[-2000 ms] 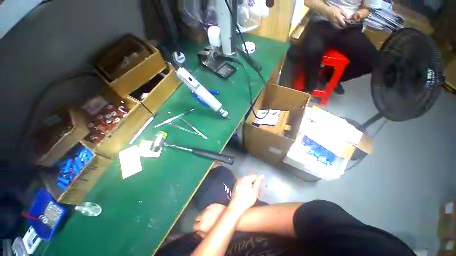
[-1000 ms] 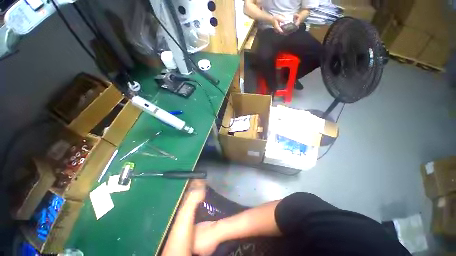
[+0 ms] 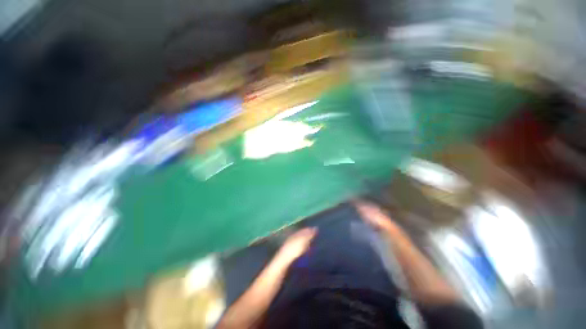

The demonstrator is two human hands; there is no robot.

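The view is strongly blurred. My left hand (image 3: 299, 243) is over my lap, just below the front edge of the green bench (image 3: 186, 218). My right hand (image 3: 374, 215) is to the right of it, apart from it, near the bench edge. I see nothing held in either hand, but the blur hides the fingers. White flat pieces (image 3: 276, 138) lie on the bench, smeared together.
White housings (image 3: 74, 225) are piled at the left end of the bench. The blue carton contents (image 3: 209, 116) and brown cartons (image 3: 308, 51) run along the back. A carton (image 3: 180, 299) stands at lower left. White and blue items are at lower right.
The view has swung left, bringing the white pile into sight. My forearms, crossed or close together before, are now apart over my lap. The seated person and the fan no longer show clearly.
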